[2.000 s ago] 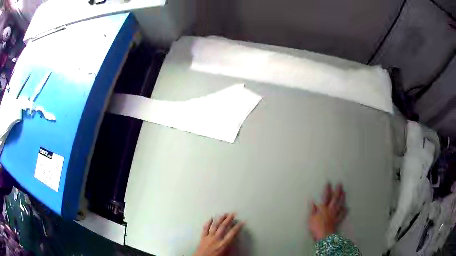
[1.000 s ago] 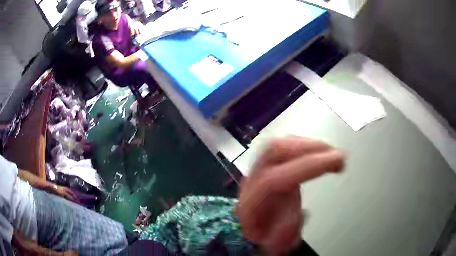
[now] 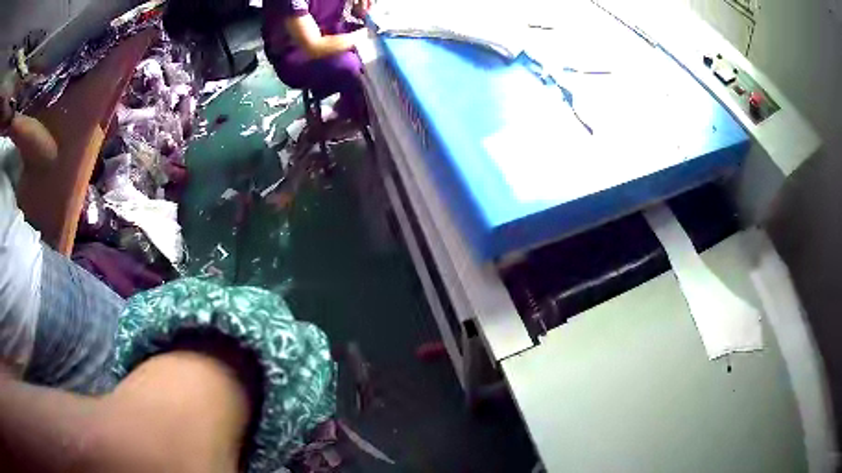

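A white cut fabric piece (image 3: 722, 309) lies on the pale table (image 3: 646, 397) at the right. Its wide angled end is on the table and its narrow end runs over the dark feed belt (image 3: 609, 294) under the blue machine cover (image 3: 609, 199). A bare, blurred forearm (image 3: 157, 406) in a green patterned sleeve (image 3: 277, 342), seemingly my left, fills the lower left, away from the piece. Its hand cannot be made out and seems past the left edge. My right hand is not in view.
A long white strip (image 3: 801, 369) lies along the table's right edge. A seated person in purple (image 3: 318, 55) is beyond the machine. Another person in light clothes (image 3: 65, 305) is close at left. Scraps litter the green floor (image 3: 305, 240); fabric heaps (image 3: 143, 157) line a brown table (image 3: 78, 157).
The view has swung left, so table and machine now sit farther right. Both hands were open over the table, then one was raised; now only a forearm shows. The fabric piece looks unmoved on the table.
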